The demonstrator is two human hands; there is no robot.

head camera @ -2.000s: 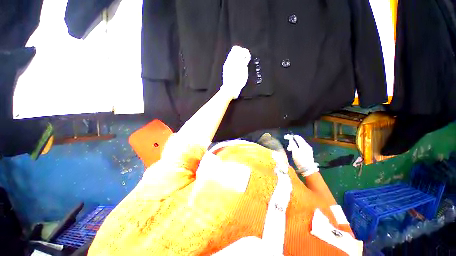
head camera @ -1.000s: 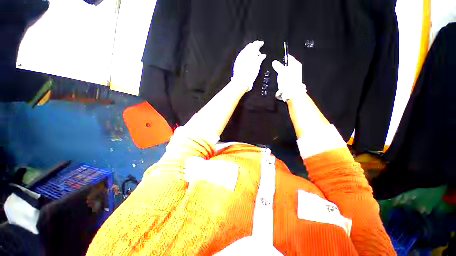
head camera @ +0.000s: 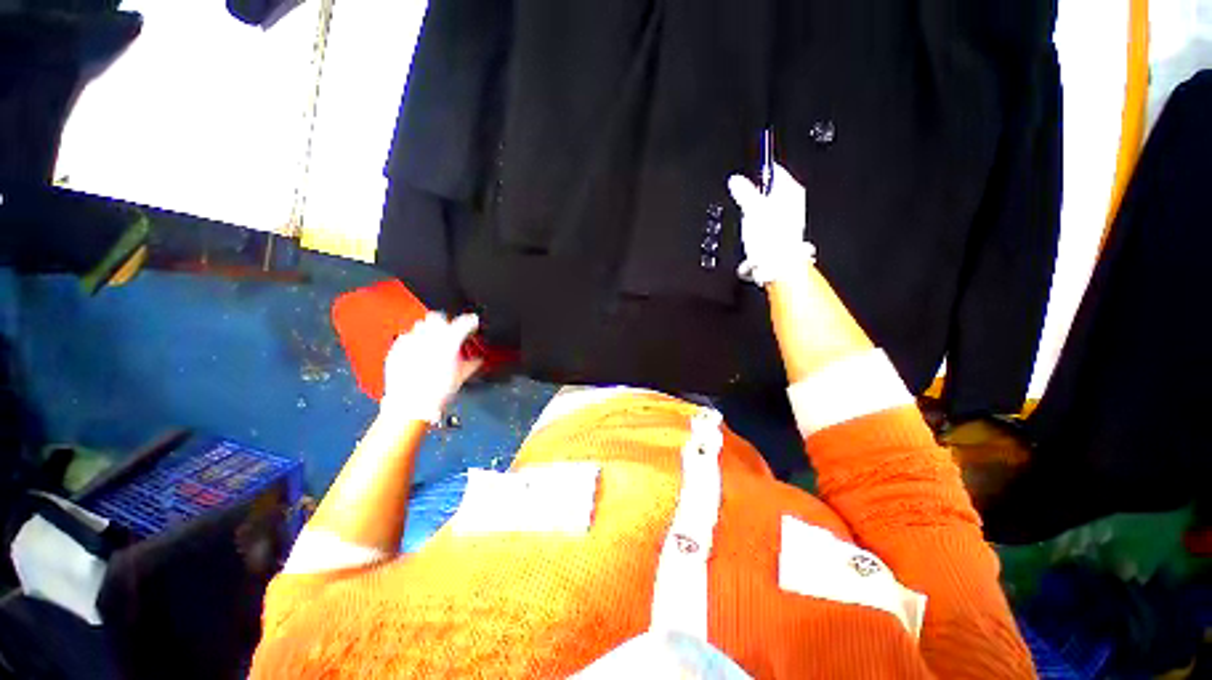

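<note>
A black coat lies spread on the white table in front of me. A sleeve with a short row of cuff buttons lies across its middle, and a round front button shows to the right. My gloved right hand is over the coat beside the cuff buttons, holding a thin, shiny dark tool, perhaps snips, pointing away from me. My gloved left hand is off the coat, left of its lower edge, in front of a red stool, with fingers curled and apart; I see nothing in it.
The red stool is left of the coat's hem. A blue crate and dark items stand at lower left. White table shows at left. More dark cloth hangs at right and at far left.
My left hand has moved from the sleeve down and left, off the coat to the stool. My right hand came up from near my body onto the coat and has since stayed near the cuff buttons.
</note>
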